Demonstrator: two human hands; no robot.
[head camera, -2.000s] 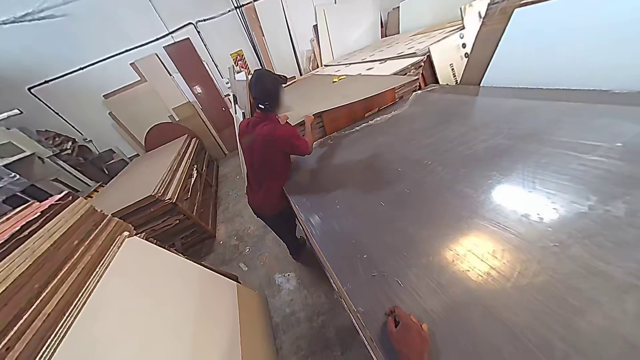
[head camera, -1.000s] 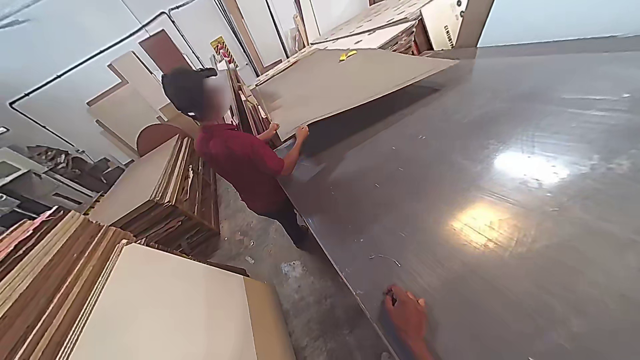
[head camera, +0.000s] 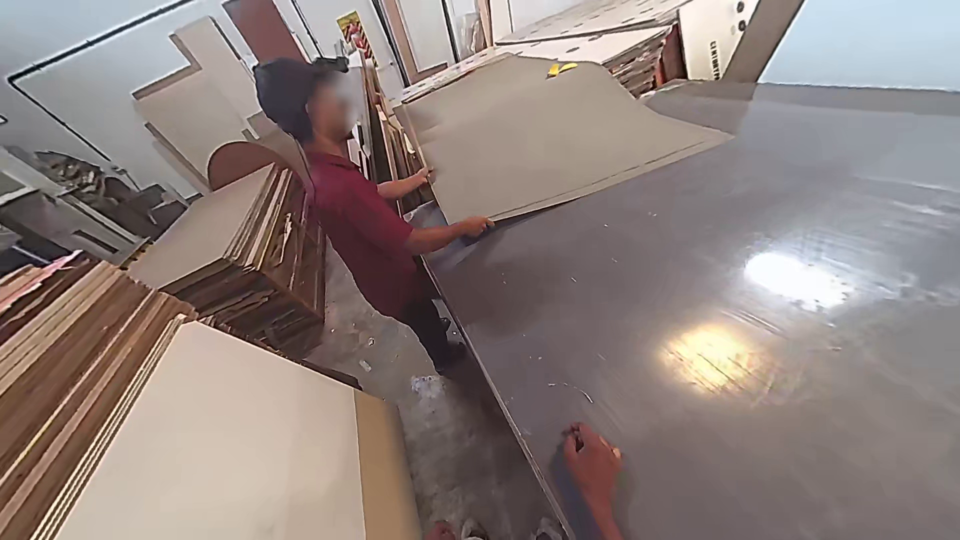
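Observation:
My right hand (head camera: 592, 459) rests, fingers curled, on the glossy grey sheet (head camera: 637, 300) near its left edge; whether it holds something small is unclear. At the bottom edge of the view a small skin-toned patch (head camera: 439, 531), perhaps part of my left hand, is mostly cut off. Farther off, a co-worker in a dark red shirt (head camera: 367, 217) and cap holds the near edge of a thin beige-grey board (head camera: 540, 142) with both hands. That board is tilted and bent, its right corner over the grey sheet. A small yellow object (head camera: 560, 69) lies on it.
On the left stand a stack of boards (head camera: 97, 360) with a pale panel (head camera: 247, 442) leaning on it, and another stack (head camera: 255, 247) behind. A narrow strip of concrete floor (head camera: 375, 360) runs beside the grey sheet. Pale boards (head camera: 600, 30) are piled at the back.
The co-worker has lifted the beige-grey board from the pile behind and shifted it over the far part of the grey sheet. My right hand has stayed near the sheet's edge.

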